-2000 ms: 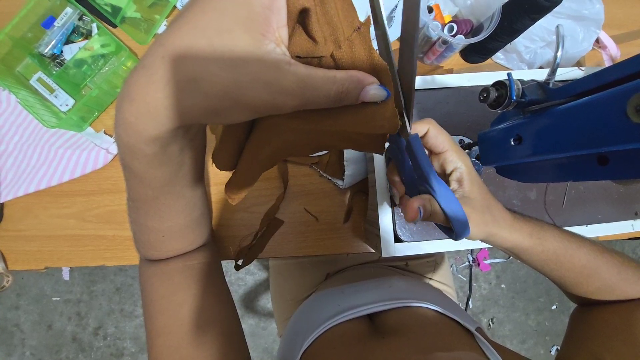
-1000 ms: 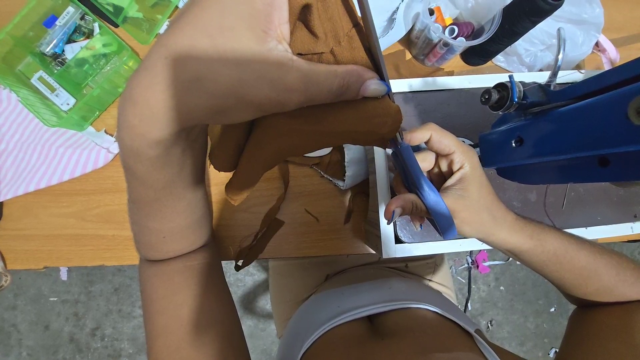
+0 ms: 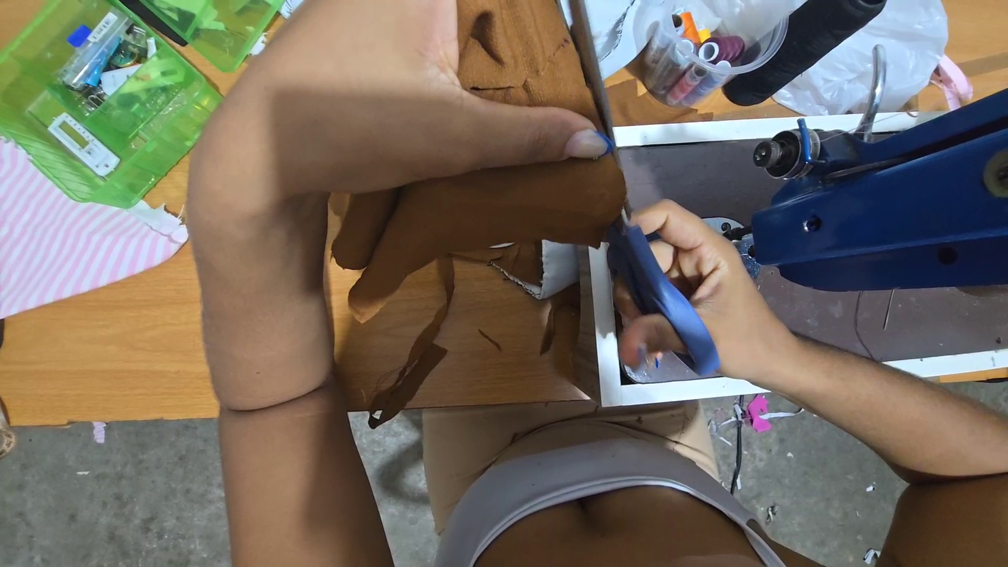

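Observation:
My left hand (image 3: 441, 110) grips brown fabric (image 3: 504, 205), its thumb pressed on top near the cut edge; the other fingers are hidden. The fabric hangs folded toward me. In my right hand (image 3: 701, 276) is a pair of scissors with blue handles (image 3: 665, 299), held at the fabric's right edge. Their blades point away from me and look closed or nearly so, just right of my left thumb. A narrow brown fabric strip (image 3: 417, 362) trails below the folded cloth, and small brown scraps lie by it on the wooden table (image 3: 102, 362).
At the right, a blue sewing machine (image 3: 890, 205) stands over a white-edged recess (image 3: 610, 331). Beyond lie a clear tub of thread spools (image 3: 709, 55), a black thread cone (image 3: 803, 47) and a plastic bag (image 3: 906, 55). A green box (image 3: 102, 110) and pink striped fabric (image 3: 71, 228) are at the left.
The scissor blades, spread apart two seconds ago, have come together at the fabric's edge. My right hand's fingers have shifted on the handles. My left hand has stayed in place.

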